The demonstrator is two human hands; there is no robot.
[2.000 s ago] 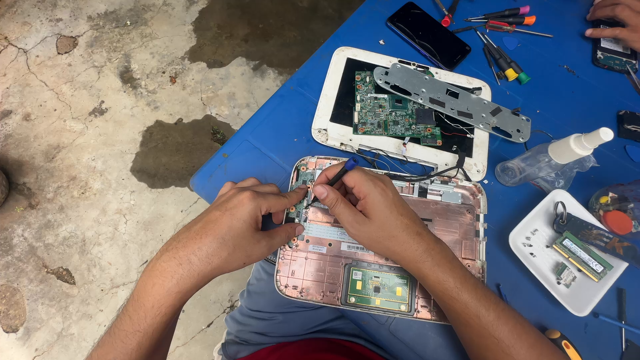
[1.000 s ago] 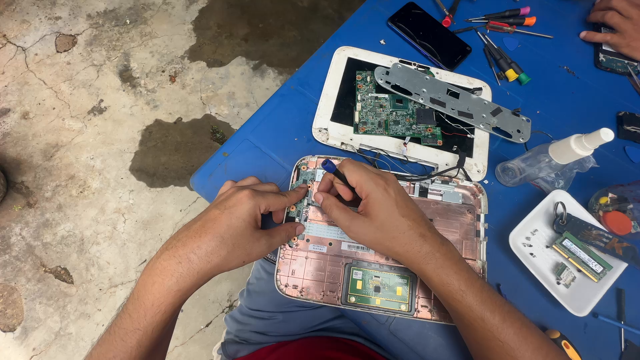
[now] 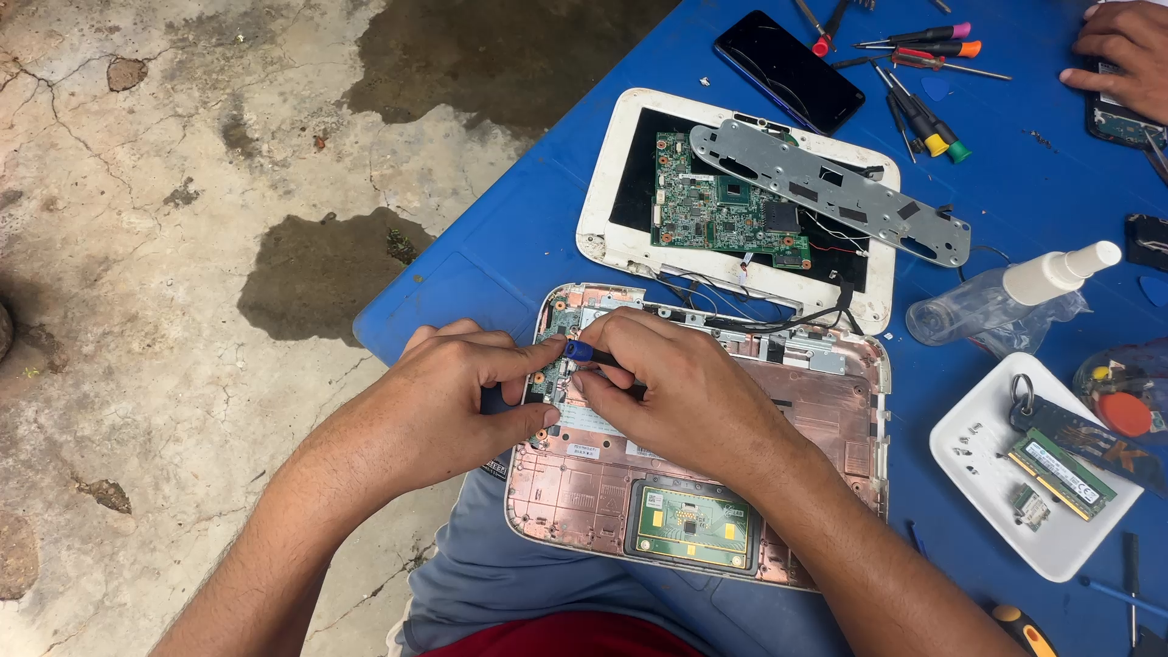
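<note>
A laptop's lower case half [image 3: 584, 497], copper-coloured inside, rests on my lap and the table edge. My left hand [image 3: 456, 392] steadies its left rim, thumb and fingertips at a narrow green circuit board [image 3: 545, 379]. My right hand [image 3: 675, 392] holds a small precision screwdriver [image 3: 593, 354] with a blue cap and dark handle over that board; its tip is not clearly visible. A flat ribbon cable [image 3: 584, 418] runs beside the board. Below it sits the touchpad board [image 3: 692, 527]. Beyond, a white-framed screen [image 3: 607, 219] carries a green motherboard [image 3: 721, 214] and a metal bracket [image 3: 839, 192].
Black cables [image 3: 812, 319] run between case and screen. A smartphone [image 3: 789, 68] and several screwdrivers [image 3: 926, 119] lie farther back. At right are a spray bottle [image 3: 1013, 287] and a white tray [image 3: 972, 520] with screws and a memory module [image 3: 1058, 474]. Another person's hand [image 3: 1127, 55] is at upper right.
The screwdriver in my right hand has tilted from upright toward lying flat, its blue cap now nearer my left fingertips. My left hand has stayed in place.
</note>
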